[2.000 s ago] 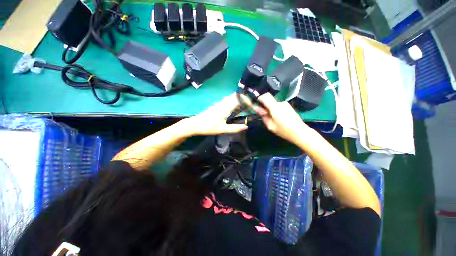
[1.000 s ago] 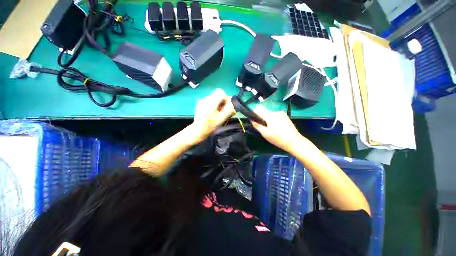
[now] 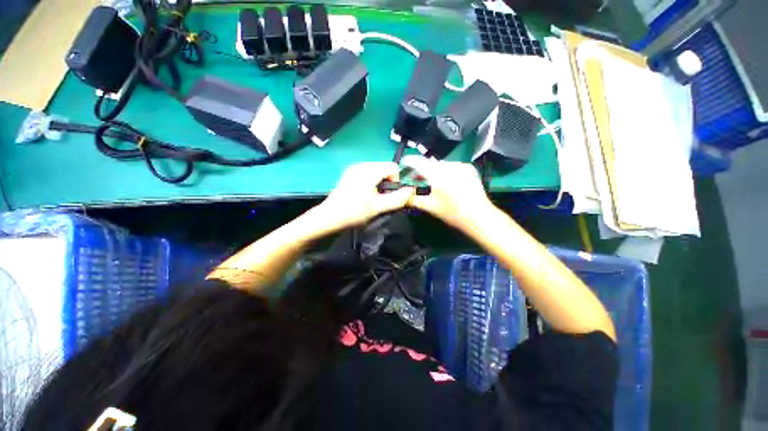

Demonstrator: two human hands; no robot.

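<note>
My left hand (image 3: 366, 192) and my right hand (image 3: 442, 189) meet at the bench's front edge, both closed on a folded black cable (image 3: 402, 186). A small yellowish cable tie (image 3: 412, 195) shows between the fingers; the fingertips partly hide it. The cable runs up to two black adapter-like units, one upright (image 3: 424, 88) and one tilted beside it (image 3: 463, 119). A mesh-faced black unit (image 3: 511, 135) lies to their right. Another black unit (image 3: 332, 94) stands left of them, with a cord to a tied coil (image 3: 143, 145).
The green bench (image 3: 227, 181) holds more black units (image 3: 233, 111), a white power strip (image 3: 346, 35) with black plugs, a black grid (image 3: 505, 34) and stacked sheets (image 3: 644, 143) at right. Film-lined blue crates stand below at left (image 3: 118, 274) and right (image 3: 480, 311). Black cables (image 3: 383, 274) lie near my lap.
My hands have come together around the cable, which was held as a visible loop a second ago. The yellowish tie's long end no longer sticks out. The units have stayed in place.
</note>
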